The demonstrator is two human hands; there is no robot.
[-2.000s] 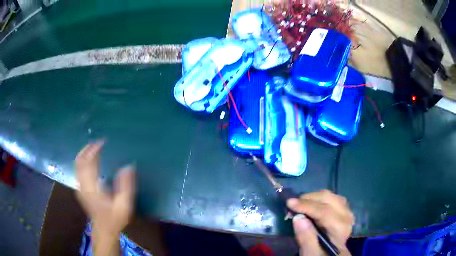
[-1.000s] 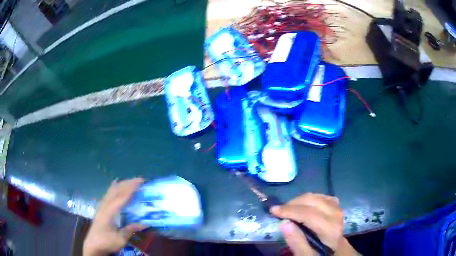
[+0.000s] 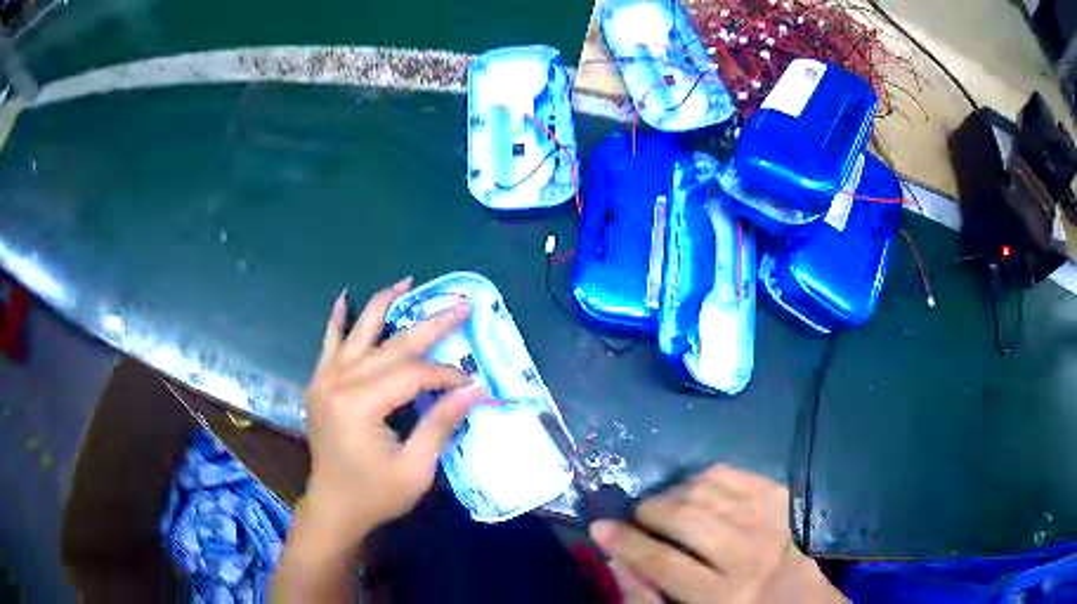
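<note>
A pale blue-white housing half (image 3: 508, 454) lies hollow side up near the bench's front edge. My left hand (image 3: 390, 407) is over its left side, thumb and a finger pinched at a thin red lead (image 3: 502, 404) inside it. Other fingers spread over the shell's upper part. My right hand (image 3: 709, 537) holds the dark-handled soldering iron (image 3: 605, 501). Its metal shaft points up and left over the shell's right side. Blur hides whether the tip touches anything.
Deep blue housings (image 3: 809, 142) and pale shells (image 3: 520, 130) lie behind and right. Tangled leads (image 3: 785, 41) lie on the tan board. A black block with a red light (image 3: 1004, 201) stands right. An open carton of pale blue pieces (image 3: 224, 519) is below left.
The shell my left hand lifted off the group is now down on the bench before me. My left fingers have moved onto its lead, and the iron has come over the shell.
</note>
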